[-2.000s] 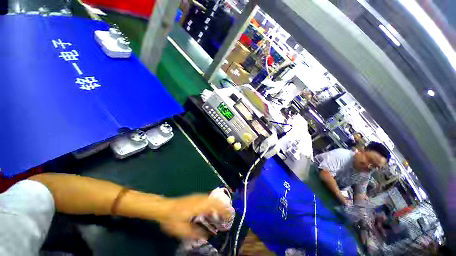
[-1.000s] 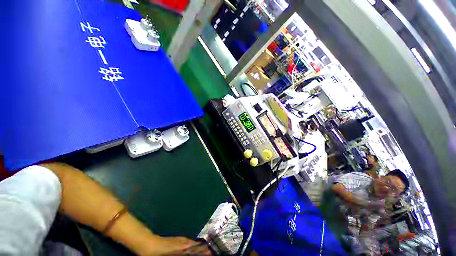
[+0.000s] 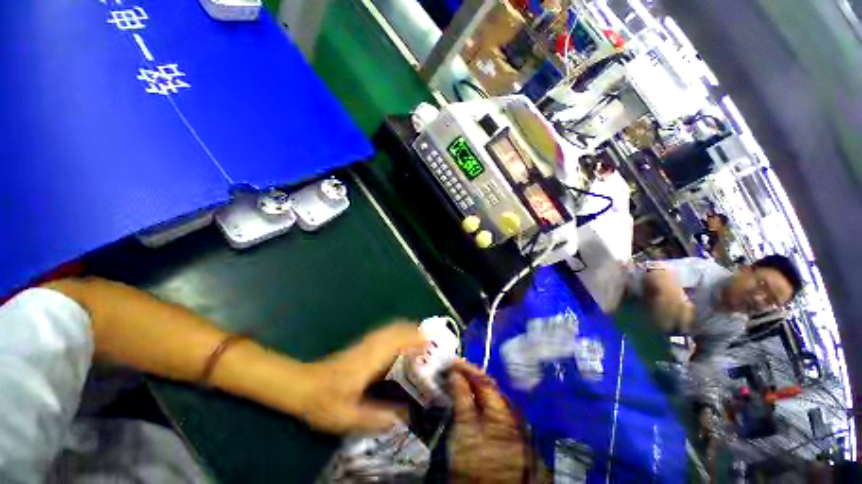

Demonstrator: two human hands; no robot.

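Observation:
A white test socket [image 3: 436, 350] stands on the dark green bench near the lower middle. My left hand [image 3: 354, 380] reaches in from the left, blurred, its thumb and fingers spread at the socket's near side; whether it grips is unclear. My right hand [image 3: 487, 430] is at the lower edge, partly cut off, with its fingertips at the socket's lower side; what they hold is too blurred to tell. A blurred whitish object [image 3: 378, 458] lies below my left hand. A white cable [image 3: 493, 317] runs from the instruments down beside the socket.
A blue corrugated sheet [image 3: 142, 142] with one adapter [image 3: 232, 8] covers the upper left. Two adapters [image 3: 253, 219] [image 3: 319, 203] sit at its lower edge. An instrument with green digits [image 3: 468, 161] stands mid-frame. Blurred white adapters [image 3: 553, 352] lie on the right blue sheet [image 3: 652, 416]. A co-worker [image 3: 747, 288] sits opposite.
My right hand has come into view at the socket. My left hand has moved up to the socket. White adapters now show on the right sheet. The co-worker's arm has moved, and the view has shifted.

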